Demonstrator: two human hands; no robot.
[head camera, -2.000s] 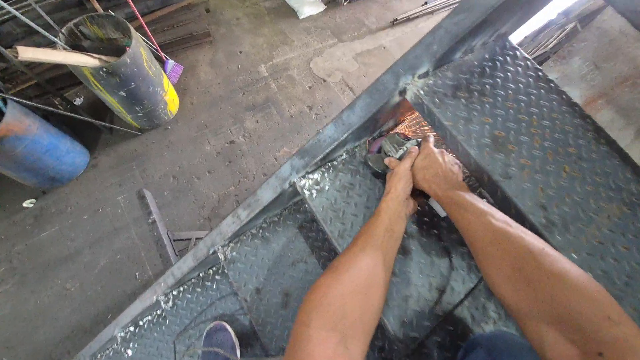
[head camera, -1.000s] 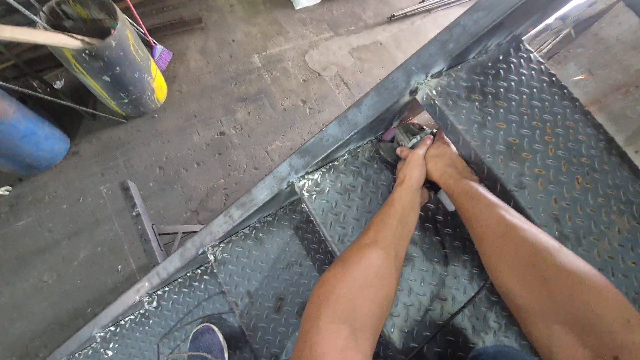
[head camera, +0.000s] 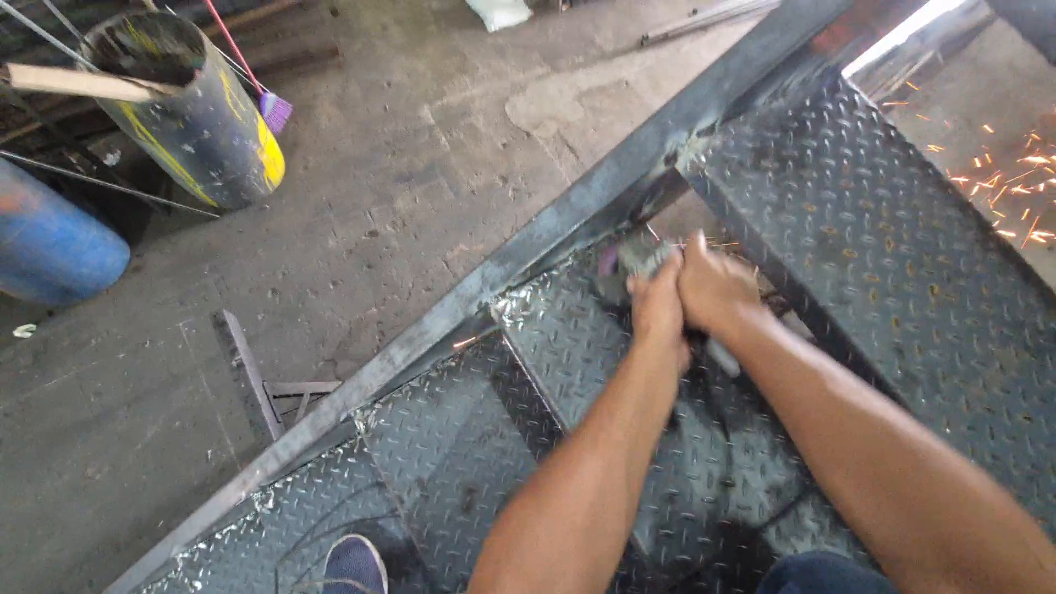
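Both bare hands are closed around an angle grinder (head camera: 645, 254) near the centre of the head view. My left hand (head camera: 658, 304) wraps its near side, and my right hand (head camera: 716, 285) presses against it from the right. The purple-edged disc is at the tool's left, by the joint between a diamond-plate stair tread (head camera: 569, 330) and the steel side beam (head camera: 569, 210). Blur hides whether the disc touches metal. A few sparks show beside the hands and many more past the upper tread (head camera: 858, 214). The handle end sticks out below my right wrist.
Lower treads (head camera: 454, 421) step down to the left, where a shoe (head camera: 355, 565) stands. A dark cable lies across the treads. Beyond the beam are a metal frame (head camera: 252, 371), a yellow-marked drum (head camera: 198, 124), a blue drum (head camera: 49, 235) and a purple broom (head camera: 275, 111).
Sparks, bright at the disc two seconds ago and not visible one second ago, now fly at the far right. Both hands have stayed on the grinder.
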